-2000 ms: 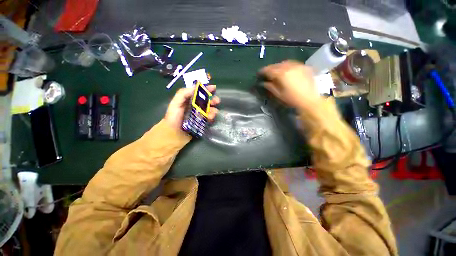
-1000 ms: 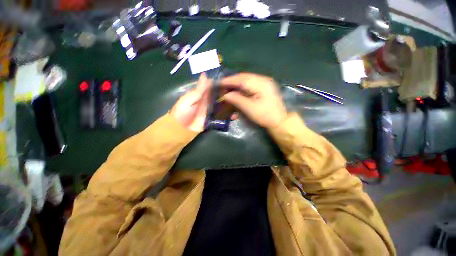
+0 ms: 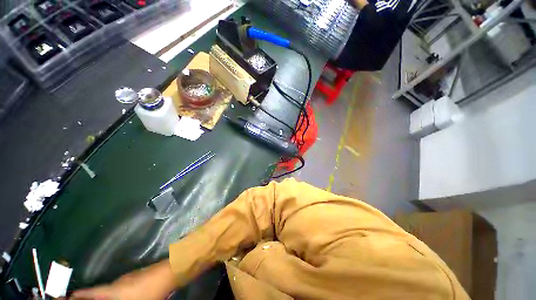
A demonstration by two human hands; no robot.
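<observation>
My right hand (image 3: 132,285) is blurred at the lower left edge, reaching left; its fingertips are cut off or unclear, so I cannot tell if it holds anything. My left hand and the phone are out of view. A white pad (image 3: 59,279) and a thin white stick (image 3: 39,270) lie just above the hand. Slim tweezers (image 3: 187,170) lie on the green mat, with a small dark and greyish translucent piece (image 3: 164,203) below them.
A white bottle (image 3: 157,116), a round reddish-brown dish (image 3: 198,89) on a tan board, a soldering station (image 3: 233,73) and blue-handled iron (image 3: 268,38) stand beyond. A black screwdriver-like tool (image 3: 269,139) lies at the bench edge. A person (image 3: 376,32) is behind.
The view has swung right. The two hands were together on the phone; now my right arm reaches to the lower left and my left hand and phone are out of view.
</observation>
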